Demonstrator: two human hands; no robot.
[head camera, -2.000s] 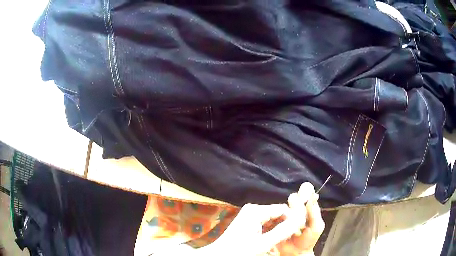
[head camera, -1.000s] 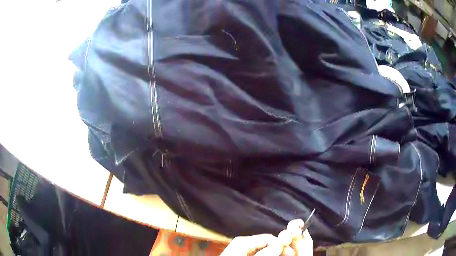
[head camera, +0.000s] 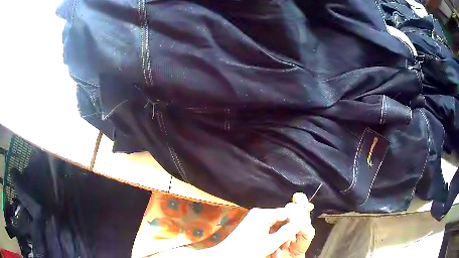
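Note:
A dark navy denim garment (head camera: 261, 116) with pale double topstitching lies spread and wrinkled over the table. Its pocket-like panel with an orange mark is at the right. My left hand (head camera: 289, 229), glaring and washed out, comes in from the lower left to the garment's near edge. Its fingertips are pinched together on a thin, pale pointed strand or tool tip (head camera: 316, 191); I cannot tell which. My right hand cannot be made out. Short loose thread ends (head camera: 153, 107) show at a seam crossing.
The white table (head camera: 35, 90) glares at the left, with its curved edge below. A green mesh crate (head camera: 16, 166) with dark cloth is at the lower left. Orange patterned cloth (head camera: 183, 221) is beside my forearm. More denim garments (head camera: 438, 75) are heaped at the right. A red edge shows bottom left.
The view has shifted, dipping toward the garment's far part one second ago and coming back. The pinched fingers stay near the garment's lower edge. The garment lies much the same.

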